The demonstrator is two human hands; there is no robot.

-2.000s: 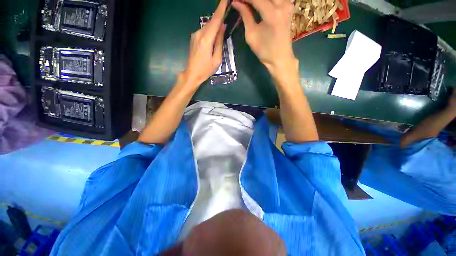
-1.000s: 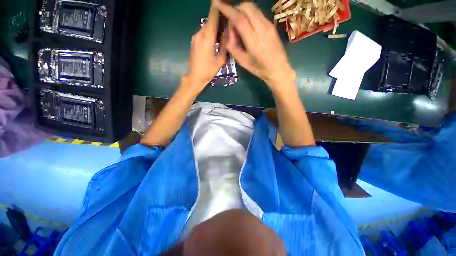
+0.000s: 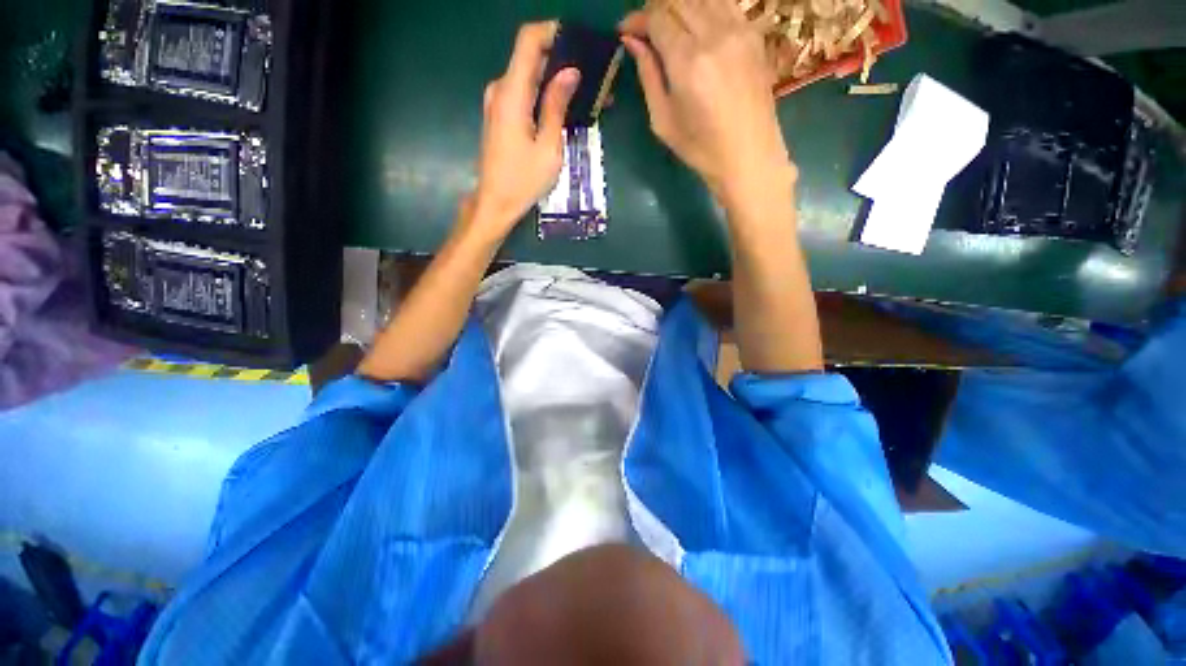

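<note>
My left hand (image 3: 520, 130) holds a flat dark slab (image 3: 581, 72), likely a battery, between thumb and fingers. A narrow tan strip (image 3: 606, 89) runs along the slab's right edge. My right hand (image 3: 709, 98) has its thumb and finger pinched at the top of this strip. A silver-and-black phone body (image 3: 575, 195) lies on the green bench below the slab, its upper part hidden by the slab and my left hand. Tan strips (image 3: 826, 33) lie piled in a red box (image 3: 886, 48) beyond my right hand.
A long black tray (image 3: 307, 195) at left holds phone bodies in separate pockets. One tan strip lies beside the red box. A white sheet (image 3: 926, 163) and a glossy black tray (image 3: 1060, 150) are at right. Another person's blue sleeve (image 3: 1080, 429) shows at the right.
My hands were close together over the phone body and have moved apart. The slab now shows flat in my left hand, with the tan strip at its edge. The phone body is more uncovered.
</note>
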